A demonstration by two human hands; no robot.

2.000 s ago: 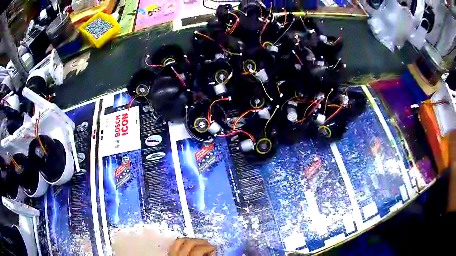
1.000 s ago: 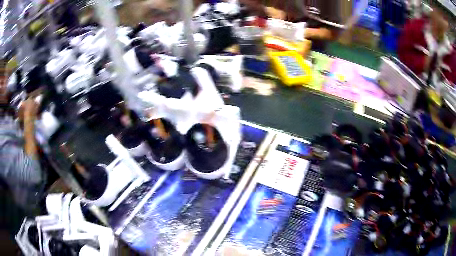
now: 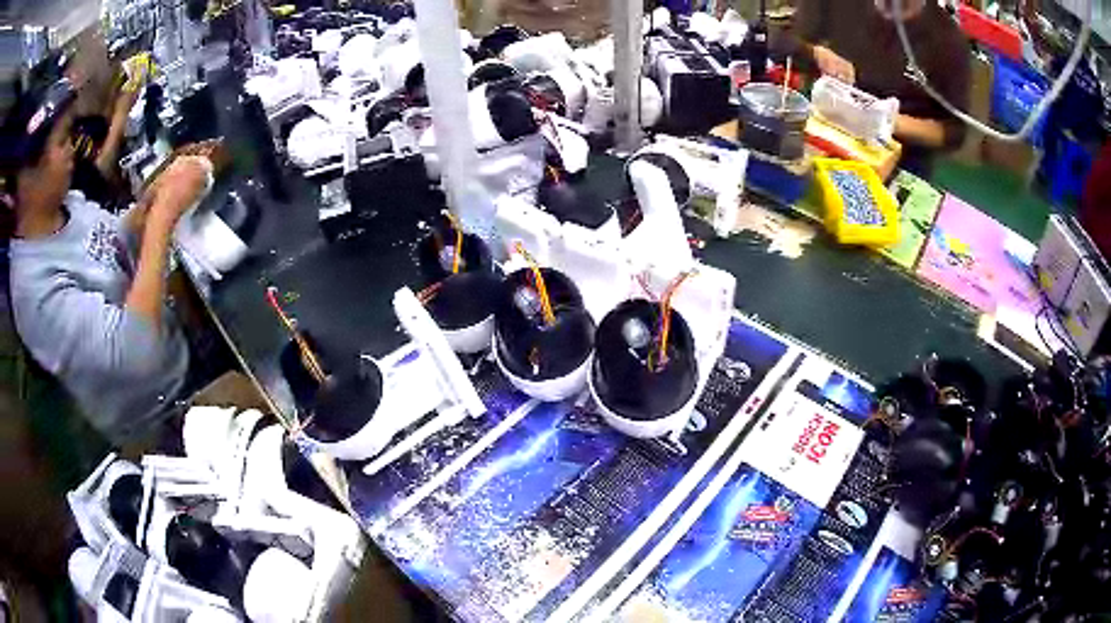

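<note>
Neither of my hands is in the picture. Nearest in front, several white housings [image 3: 643, 420] with black rounds inside stand grouped on the bench, with red, orange and yellow lead wires [image 3: 537, 285] upright out of them. One white housing with a bracket arm [image 3: 442, 355] lies at the group's left, by the bench edge. A stack of white housings [image 3: 278, 589] is beside the bench at the lower left. Black ball shells [image 3: 928, 469] are piled at the right, cut off by the picture's edge.
Blue printed sheets [image 3: 487, 523] cover the near bench top. A yellow tray [image 3: 857, 203], a round tin [image 3: 772, 119] and many more white housings [image 3: 512, 55] are farther back. A person in grey [image 3: 91, 304] works at the left; another person [image 3: 877, 61] is across the bench.
The view has swung left and up, so the black pile has moved to the right edge and the white housings to the middle. The hand seen at the bottom two seconds ago is gone.
</note>
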